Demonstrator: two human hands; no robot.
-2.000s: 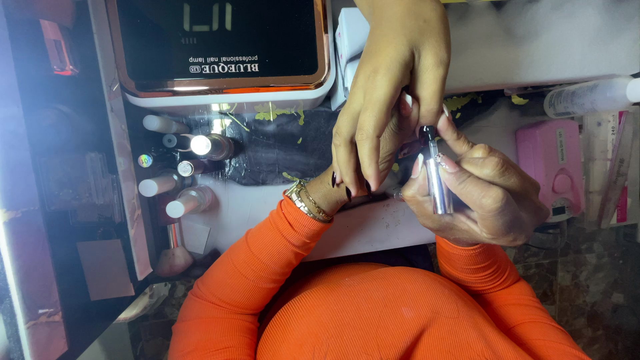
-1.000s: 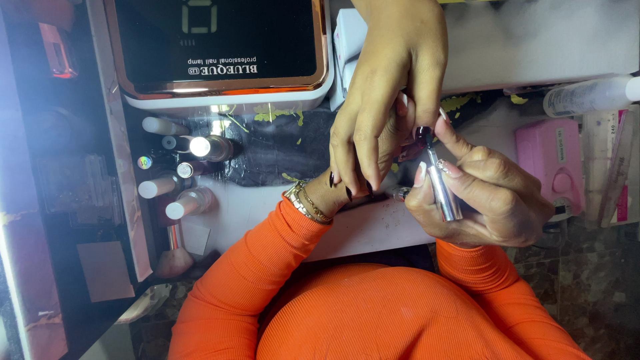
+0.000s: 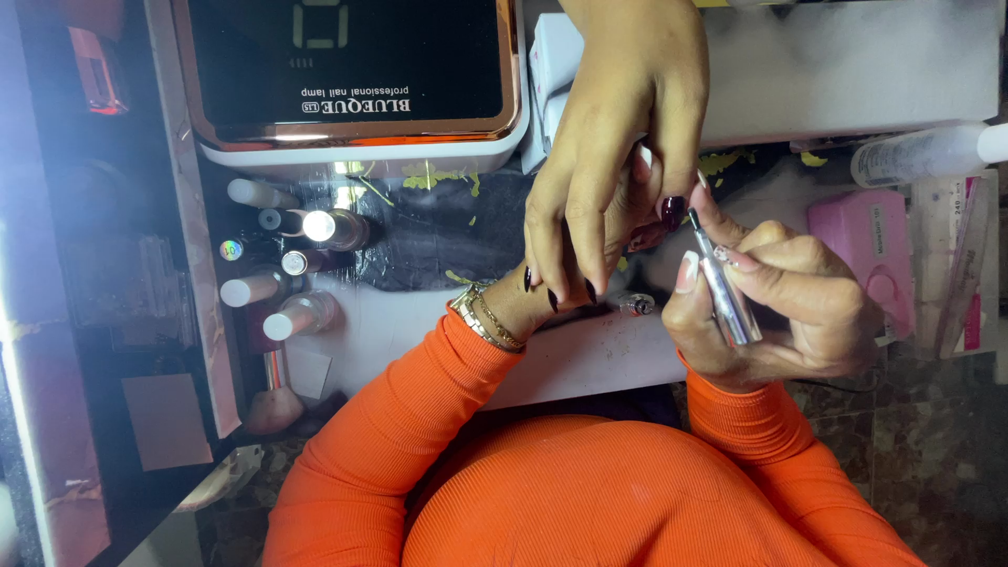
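Observation:
My right hand [image 3: 787,307] pinches the silvery cap of a nail polish brush [image 3: 723,283] between thumb and fingers. The dark brush tip is close beside the dark, glossy thumbnail [image 3: 672,213] of another person's hand [image 3: 630,134], which reaches in from the top, palm down. My left hand [image 3: 520,303], with a watch and a bracelet at the wrist, lies beneath that hand and supports it; most of its fingers are hidden. Dark polish also covers the person's other visible nails. A small open glass bottle [image 3: 636,305] lies near my left wrist.
A nail lamp [image 3: 354,138] stands at the upper left, with several polish bottles [image 3: 290,315] below it. A makeup-type brush [image 3: 274,402] lies near the table's left edge. At right are a pink device [image 3: 862,252] and a clear bottle with a white cap [image 3: 917,156].
The brush, which touched the person's thumbnail a second ago, is now slightly off it, toward the lower right. The other person's hand has stayed in about the same place over my left hand.

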